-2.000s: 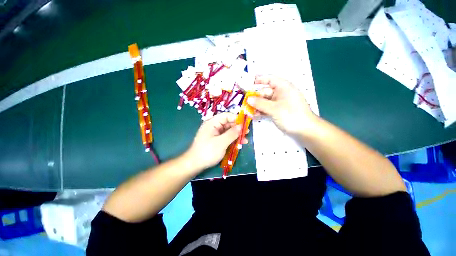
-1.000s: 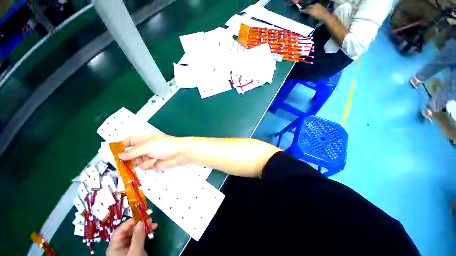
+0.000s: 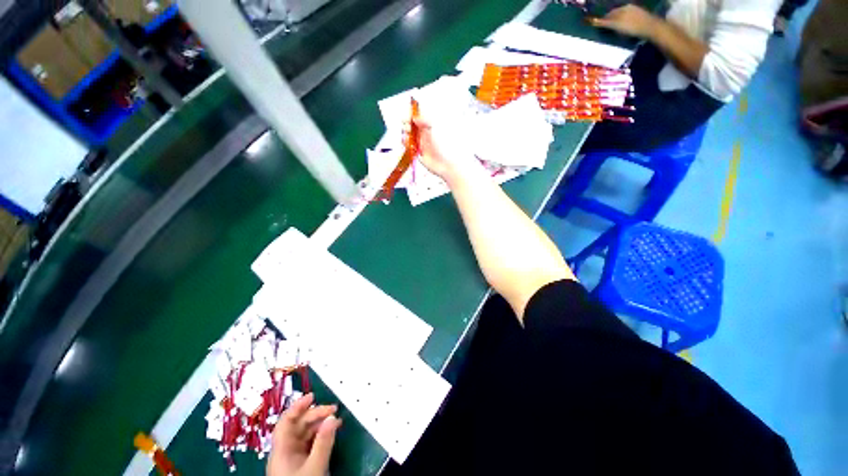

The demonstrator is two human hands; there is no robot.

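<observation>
My right hand is stretched out toward the upper middle and holds a narrow orange strip of film parts with red wires, above loose white sheets. My left hand is at the bottom, cut off by the frame's edge, fingers apart and empty. It is beside a pile of white square pads and red wires. A long white dotted sheet lies right of the pile. Part of another orange strip shows at the bottom left.
Rows of orange film parts lie beyond loose white sheets. A pale post stands at the bench's far strip. Another person's arm is at the top right. Blue stools stand beside the bench.
My left hand has let go of the orange strip. My right hand has carried it up and right, away from the dotted sheet, to the loose white sheets. The view has shifted.
</observation>
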